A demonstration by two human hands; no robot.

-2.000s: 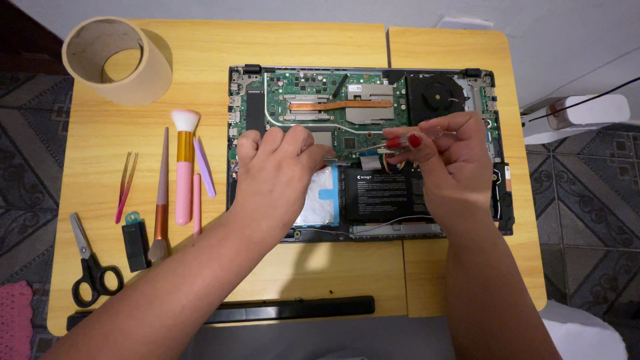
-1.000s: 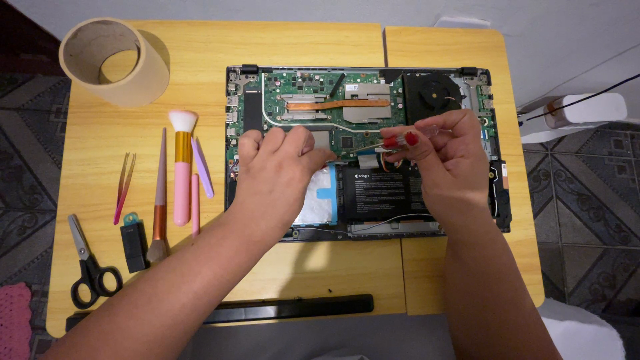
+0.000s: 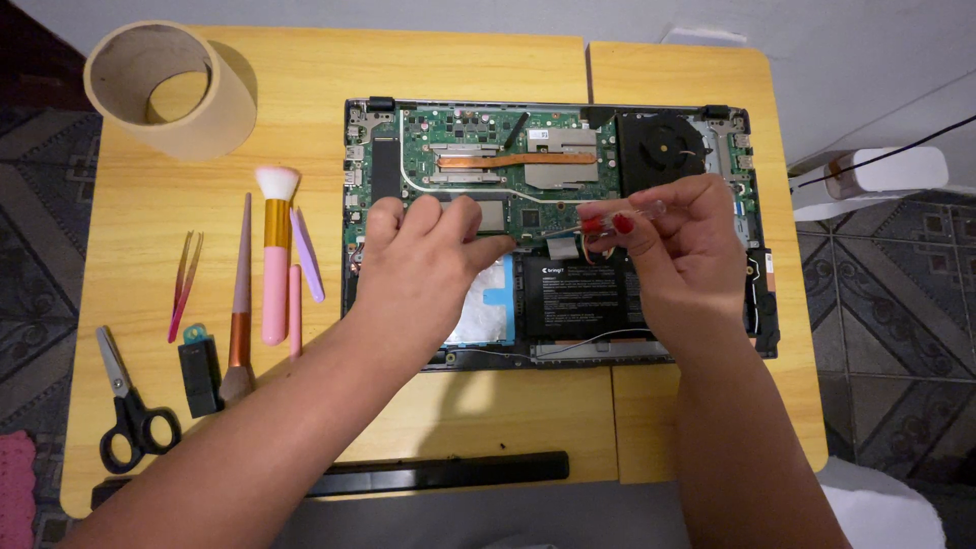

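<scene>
An opened laptop base lies on the table, its green circuit board [image 3: 473,126], copper heat pipe [image 3: 518,159], cooling fan [image 3: 662,149] and black battery [image 3: 579,301] exposed. My right hand [image 3: 679,259] holds a small screwdriver [image 3: 637,216] with a translucent handle between thumb and fingers. Its thin shaft points left, over the board just above the battery. My left hand [image 3: 427,274] rests over the left middle of the laptop, thumb reaching toward the screwdriver's tip. Whether its fingers hold anything is hidden. Under that hand, a silvery drive [image 3: 480,305] with blue edging shows partly.
Left of the laptop lie scissors [image 3: 133,419], tweezers [image 3: 184,286], a black USB stick [image 3: 200,375], a pink-handled brush [image 3: 276,267], a brown-handled brush [image 3: 241,328] and lilac tweezers [image 3: 307,259]. A tape roll [image 3: 221,114] stands at the back left. A long black strip [image 3: 457,470] lies along the front edge.
</scene>
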